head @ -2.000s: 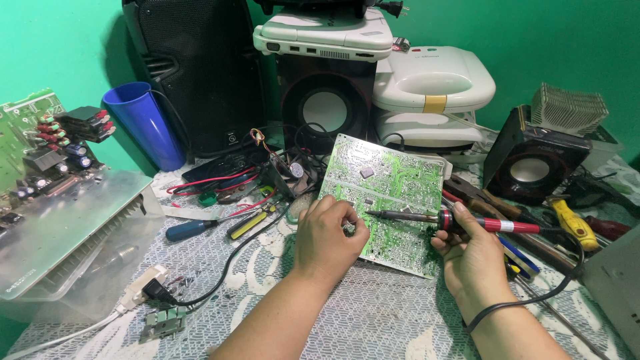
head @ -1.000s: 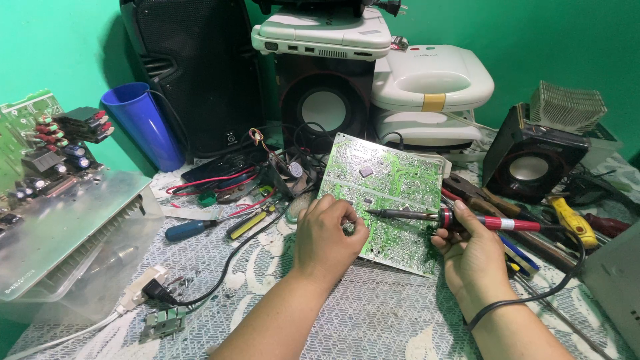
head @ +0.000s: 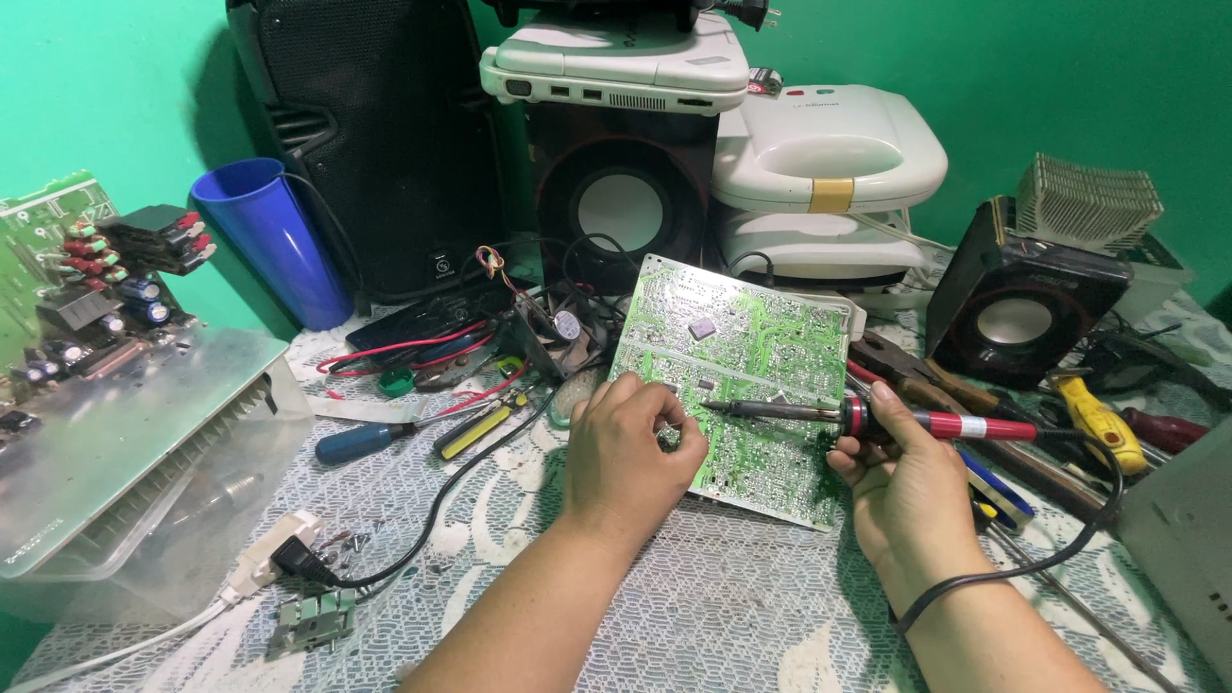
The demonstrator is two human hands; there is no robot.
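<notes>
A green printed circuit board [head: 770,356] leans tilted at the middle of the view, its soldered side facing me. My right hand [head: 900,472] grips a soldering iron [head: 962,424] with a red handle; its dark tip points left over the board's lower left part. Whether the tip touches the board I cannot tell. My left hand [head: 635,448] is at the board's left edge, near the tip, with thumb and forefinger pinched together; something thin seems to be between them, too small to name. The iron's black cord loops over my right wrist.
Screwdrivers [head: 361,444], red wires [head: 423,348] and a plugged power strip [head: 274,553] lie at left, beside a plastic box [head: 231,500] with another board. Speakers [head: 1025,298], a blue cup [head: 279,250] and a white appliance [head: 837,144] stand behind. Pliers [head: 900,361] lie right of the board.
</notes>
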